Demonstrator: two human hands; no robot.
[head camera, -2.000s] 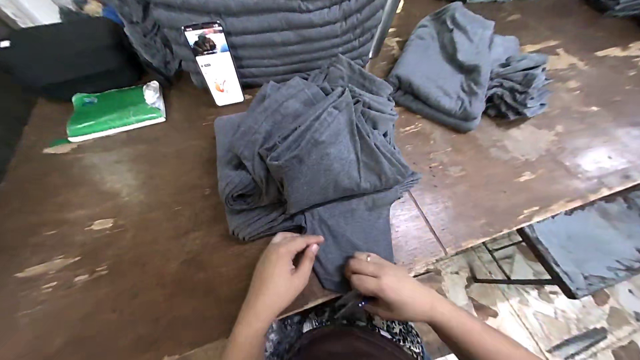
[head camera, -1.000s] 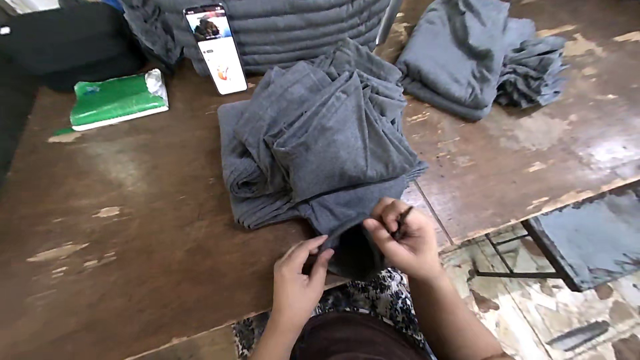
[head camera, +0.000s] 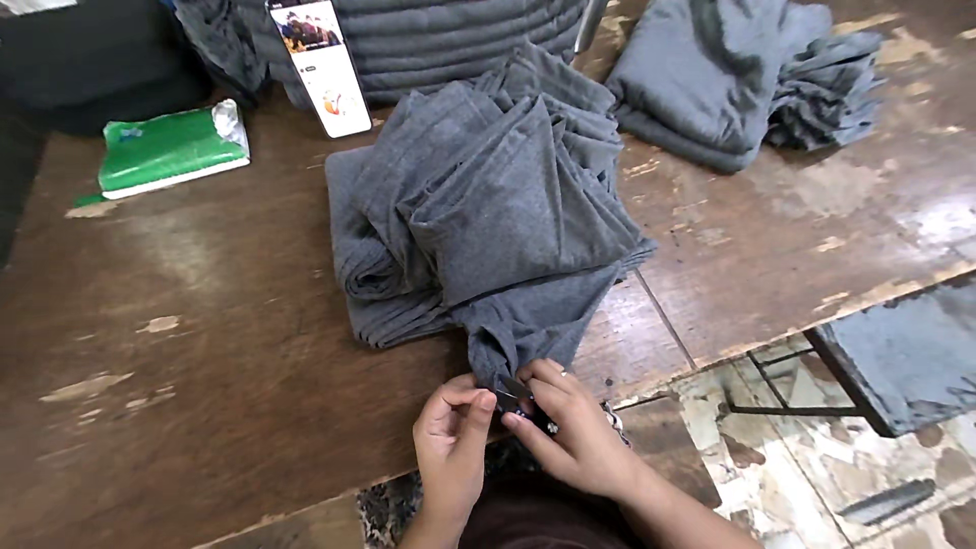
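A heap of dark grey knit garments (head camera: 496, 206) lies on the wooden table, one part hanging toward me at the front edge. My left hand (head camera: 457, 423) pinches the end of that grey cloth between thumb and fingers. In my right hand (head camera: 568, 423) is a small dark cutting tool, probably thread snips (head camera: 522, 396), with its blades at the cloth beside my left fingertips. A ring shows on one right finger. The exact spot where the blades meet the fabric is partly hidden by my fingers.
Behind the heap, a lit phone (head camera: 324, 72) leans on stacked grey garments (head camera: 457, 38). A green plastic packet (head camera: 175, 149) lies at left, near black fabric (head camera: 91, 69). Folded grey garments (head camera: 694, 84) sit at right. A worn stool (head camera: 907, 358) stands beyond the table's edge.
The cloth end, opened between my hands a second ago, is now bunched at my fingertips. My right hand has come close to my left, and the dark tool now shows at the cloth.
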